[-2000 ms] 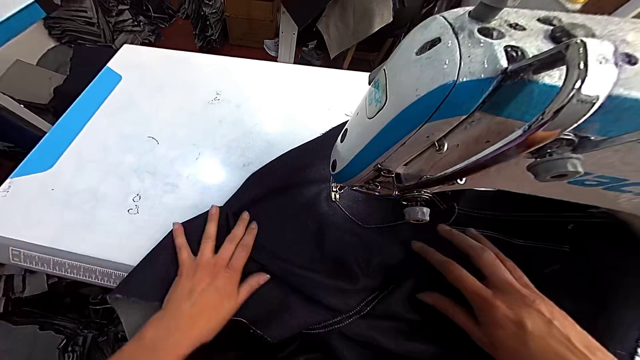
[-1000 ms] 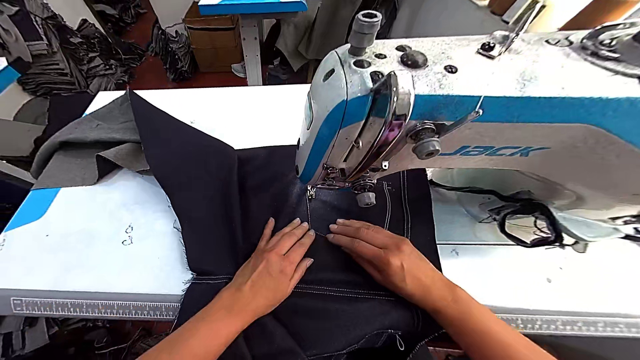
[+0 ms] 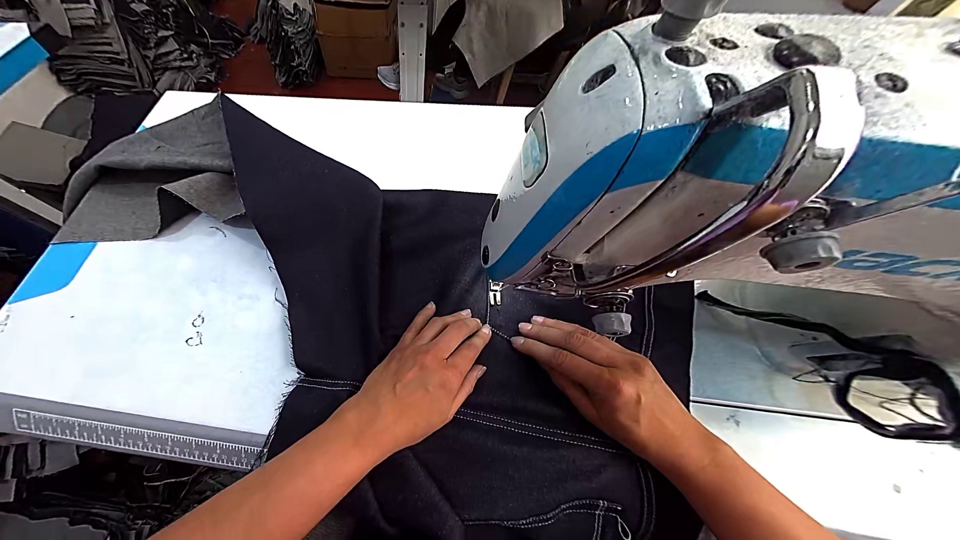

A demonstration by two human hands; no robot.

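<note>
Dark denim fabric (image 3: 315, 270) with pale double-stitched seams lies spread under the presser foot (image 3: 495, 292) of a white and blue Jack sewing machine (image 3: 675, 172). My left hand (image 3: 427, 375) rests flat on the denim, its fingertips just below and left of the foot. On the other side of a short stitched line, my right hand (image 3: 592, 367) presses the cloth with its fingers close together. Neither hand grips anything. The fabric's far left part is folded over, showing its grey underside (image 3: 165, 165), and its left edge is frayed.
A ruler strip (image 3: 142, 439) runs along the front edge of the white table (image 3: 135, 322). Black cord or cloth strips (image 3: 892, 382) lie under the machine arm at right. Beyond the table are stacked dark fabric pieces (image 3: 135, 52), a cardboard box (image 3: 352, 37) and a metal table leg (image 3: 413, 49).
Two seconds ago my hands were wide apart on the denim; they are now close together before the presser foot. The denim has been shifted, and its folded left part now lies across the table.
</note>
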